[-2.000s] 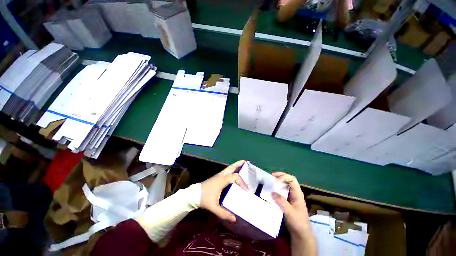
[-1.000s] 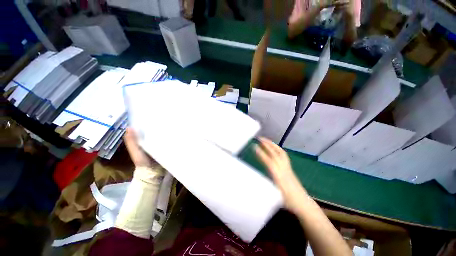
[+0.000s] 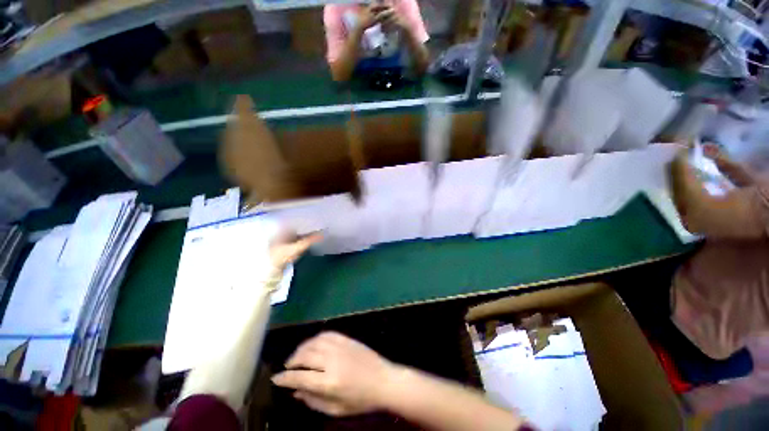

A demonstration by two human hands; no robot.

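My left hand (image 3: 293, 247) is blurred, at the lower front of the leftmost open carton (image 3: 325, 226), above a flat carton blank (image 3: 221, 278). Whether its fingers grip the carton is unclear. The carton stands in a row of open cartons (image 3: 531, 194) with white fronts, brown insides and raised flaps. My right hand (image 3: 337, 375) is empty near my body, in front of the bench edge, its fingers loosely bent and apart.
A stack of blanks (image 3: 63, 282) lies on the green bench (image 3: 405, 282) at left. Closed cartons (image 3: 139, 147) stand farther back. A brown supply box (image 3: 632, 353) with blanks is at lower right. One person stands opposite; another person's arm (image 3: 725, 198) reaches in at right.
The view has turned right. The white carton my hands held has left them, and an open carton stands at the row's left end. My left hand has reached forward; my right hand is lower.
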